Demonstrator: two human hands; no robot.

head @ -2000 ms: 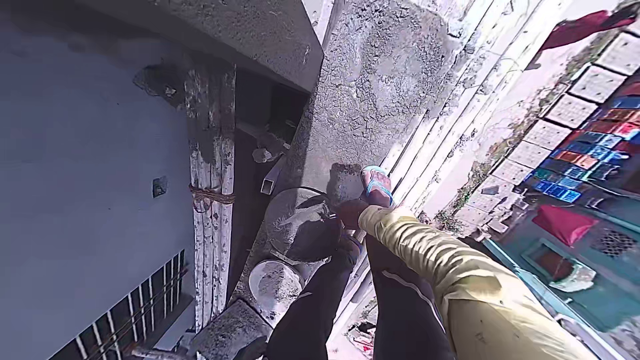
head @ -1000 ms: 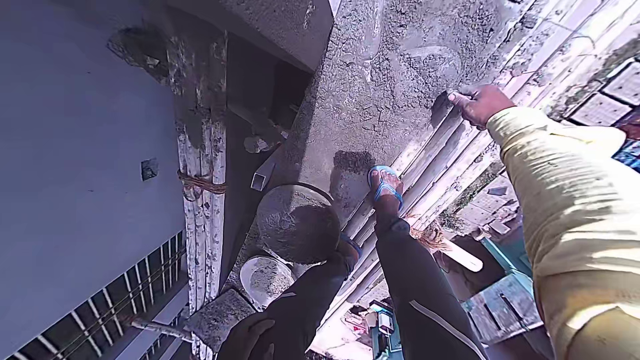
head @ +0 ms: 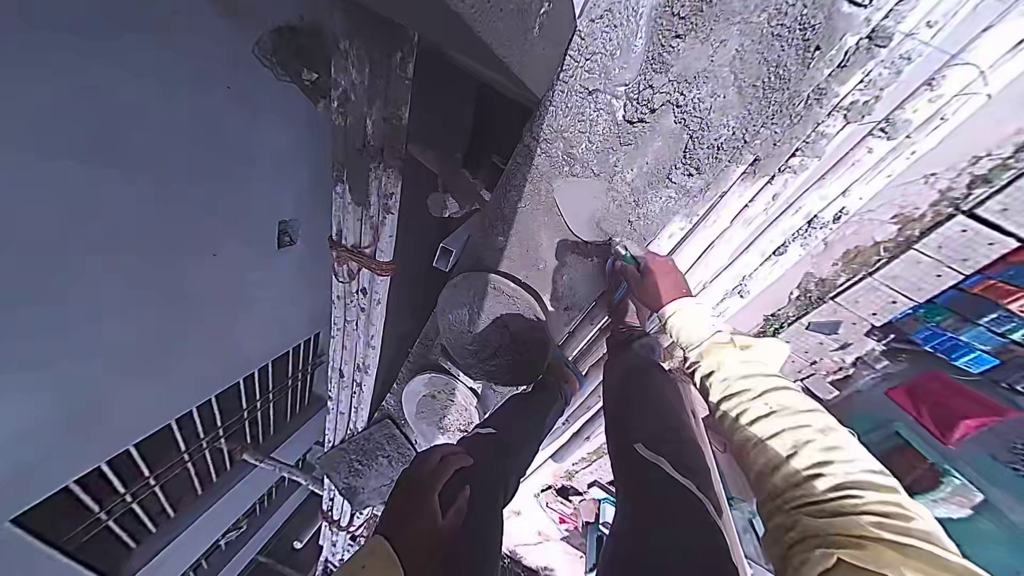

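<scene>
My right hand (head: 658,280), at the end of a yellow sleeve, is closed on the green handle (head: 624,254) of a trowel. The trowel's blade (head: 582,206) lies flat on the rough grey mortar surface (head: 696,104) of a ledge, just beyond my right foot. My left hand (head: 428,500) is low in view over my left thigh, with its fingers slightly apart and nothing seen in it. Near my left foot stands a round pan of wet mortar (head: 492,328). A smaller container with grey material (head: 440,408) sits beside it.
Bamboo or wooden poles (head: 360,240) tied with rope stand at the left, by a plastered wall (head: 160,160). Long pale poles (head: 848,152) run along the ledge's right edge, with a drop to the ground beyond. A square metal tube (head: 450,252) juts out near the pan.
My right hand has come back from farther up the ledge to beside my right foot, and the trowel blade now shows. More of my left hand is in view.
</scene>
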